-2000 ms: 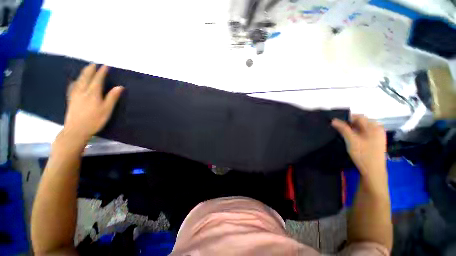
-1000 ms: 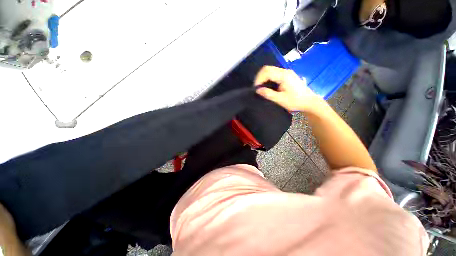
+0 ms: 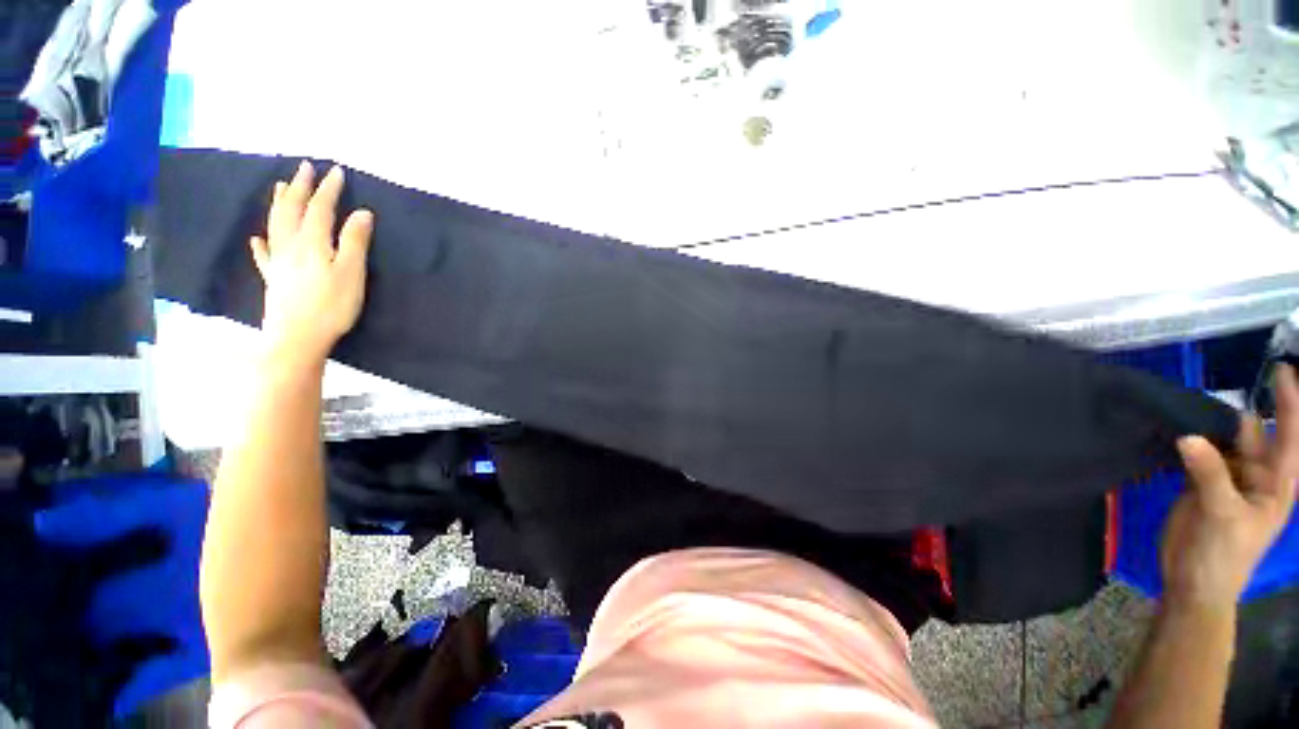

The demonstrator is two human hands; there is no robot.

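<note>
A long black cut panel (image 3: 684, 342) lies slantwise across the white machine table (image 3: 470, 100), its right part hanging over the front edge. My left hand (image 3: 314, 264) lies flat on the panel's left part, fingers a little apart. My right hand (image 3: 1237, 499) holds the panel's right end between thumb and fingers, beyond the table's front edge. The presser foot and needle area (image 3: 755, 40) shows blurred at the top, behind the panel and not touching it.
Black work with red strips (image 3: 1029, 563) hangs below the table edge at the right. Blue plastic (image 3: 1147, 534) shows beside it. Metal snips (image 3: 1261, 182) lie at the table's right. Blue surfaces and cloth stand at the left. Scraps lie on the speckled floor.
The view has swung back left from the machine's right side. My left hand is again fully in view on the panel. The panel's right end is now drawn farther right with my right hand.
</note>
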